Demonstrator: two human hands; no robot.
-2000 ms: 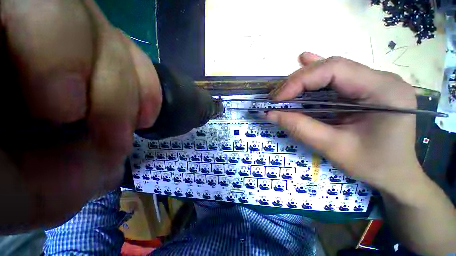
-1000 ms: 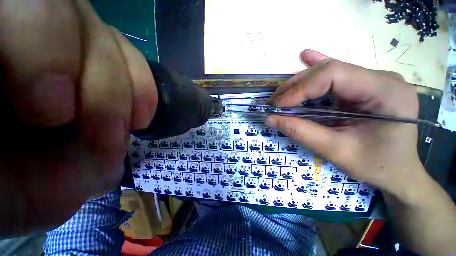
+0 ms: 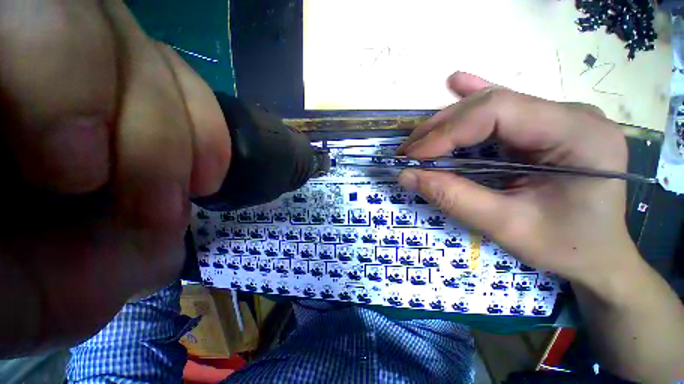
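Note:
My left hand [image 3: 105, 172], large and close to the camera at the left, is closed around the black grip of a hot air gun [image 3: 259, 154]. Its short metal nozzle points at the upper part of a white keyboard circuit board [image 3: 322, 255]. My right hand [image 3: 525, 165] holds tweezers [image 3: 525, 169] between thumb and fingers, nearly level above the board's upper edge. The tweezer tips lie close to the nozzle; I cannot tell whether they grip anything. A small dark square chip [image 3: 353, 196] sits on the board below them.
A pale sheet [image 3: 420, 60] lies beyond the board, with a black heap of small parts [image 3: 619, 26] and one loose dark chip [image 3: 590, 60]. A whitish bag or tray [image 3: 674, 150] is at the right edge. A green mat [image 3: 187, 26] is at upper left. My lap is below.
Since the first frame, the hot air gun has shifted slightly left and the tweezers' rear end has dipped a little. Both hands keep their holds.

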